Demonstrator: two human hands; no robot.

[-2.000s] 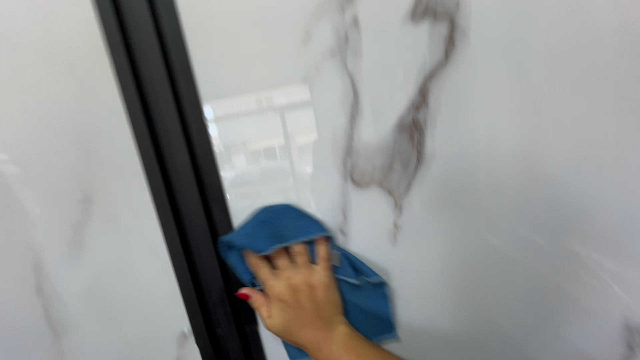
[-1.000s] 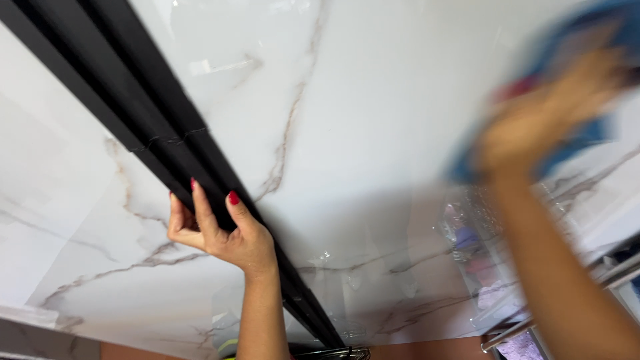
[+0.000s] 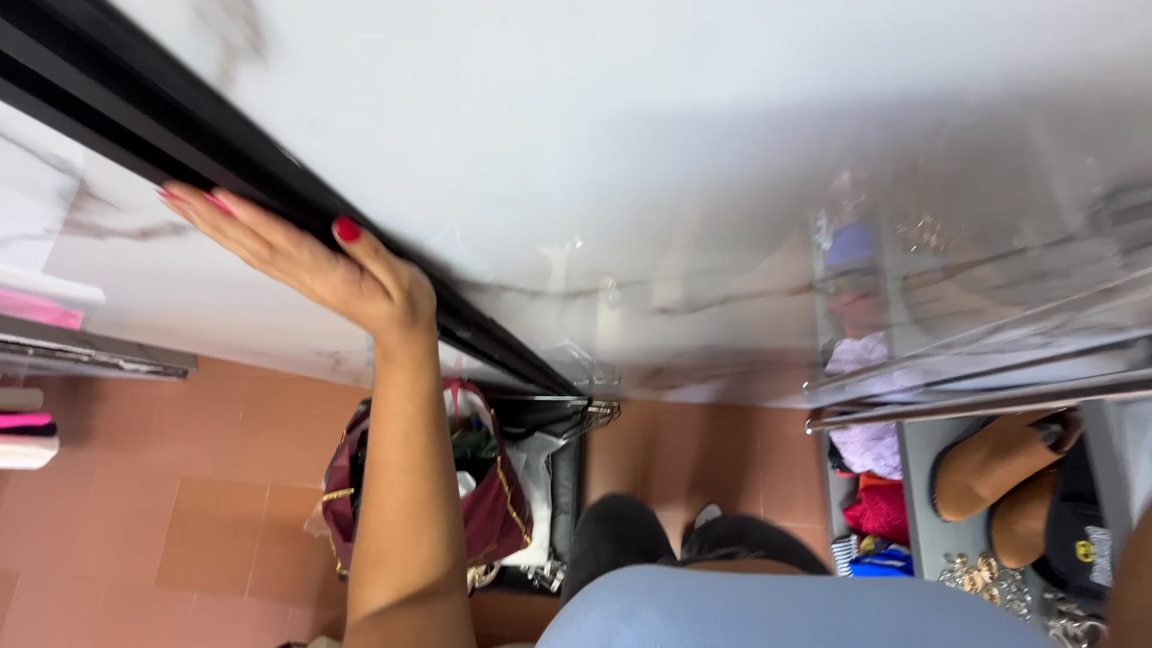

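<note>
My left hand (image 3: 315,261) lies along a black vertical strip (image 3: 243,162) on the wall, fingers extended and pressed against its edge, with the red-nailed thumb resting on its face. Nothing shows in its grasp. Glossy marble-patterned wall panels (image 3: 576,135) flank the strip on both sides. My right hand is out of the frame; only a bit of the arm shows at the lower right edge. The blue cloth is not visible now.
A maroon bag (image 3: 490,522) full of items sits on the terracotta tile floor (image 3: 216,531) beside a black case. Metal rails (image 3: 972,405) project at right, above a grey shelf (image 3: 918,513) holding folded fabrics, brown display forms and jewellery. Another shelf edge (image 3: 108,349) stands at left.
My right hand, seen with the blue cloth against the panel in both earlier frames, has left the view. My left hand stays at the black strip, its fingers now straighter. The view has tilted downward.
</note>
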